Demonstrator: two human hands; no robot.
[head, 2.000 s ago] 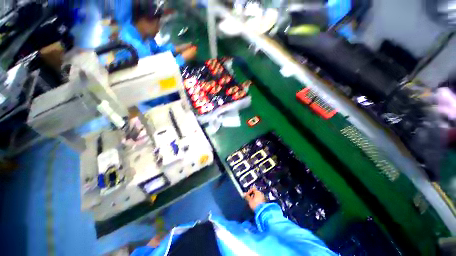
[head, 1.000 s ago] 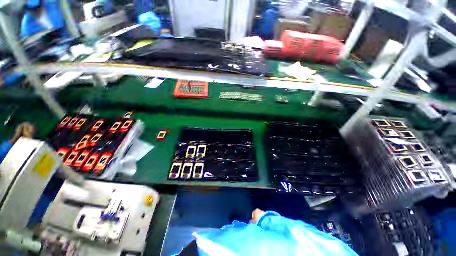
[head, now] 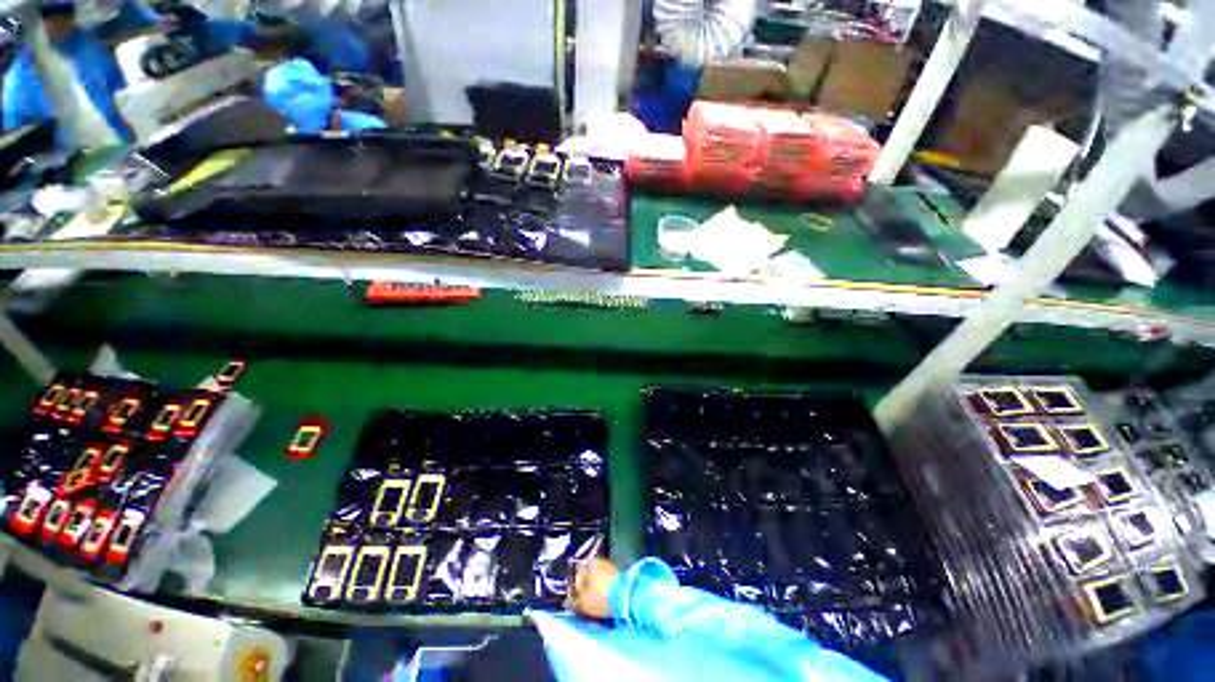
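Note:
My right hand (head: 596,588), in a blue sleeve, is at the front right corner of a shiny black blister tray (head: 506,493). It is small and blurred; I cannot tell whether it holds anything. Several pale-framed housings (head: 369,574) lie in the left part of this tray. A second black tray (head: 773,493) lies to its right with no pale-framed housings visible in it. My left hand is not in view.
Red-framed housings (head: 80,524) lie in a tray at the left, with crumpled film beside it. One red-framed housing (head: 307,438) lies on the green mat. A tall tray stack (head: 986,520) stands right. The machine's corner (head: 147,646) is lower left. A shelf edge (head: 533,276) crosses behind.
The view has swung from the machine to the bench, and the trays appear closer. My right hand has moved from in front of the bench to the tray's front right corner.

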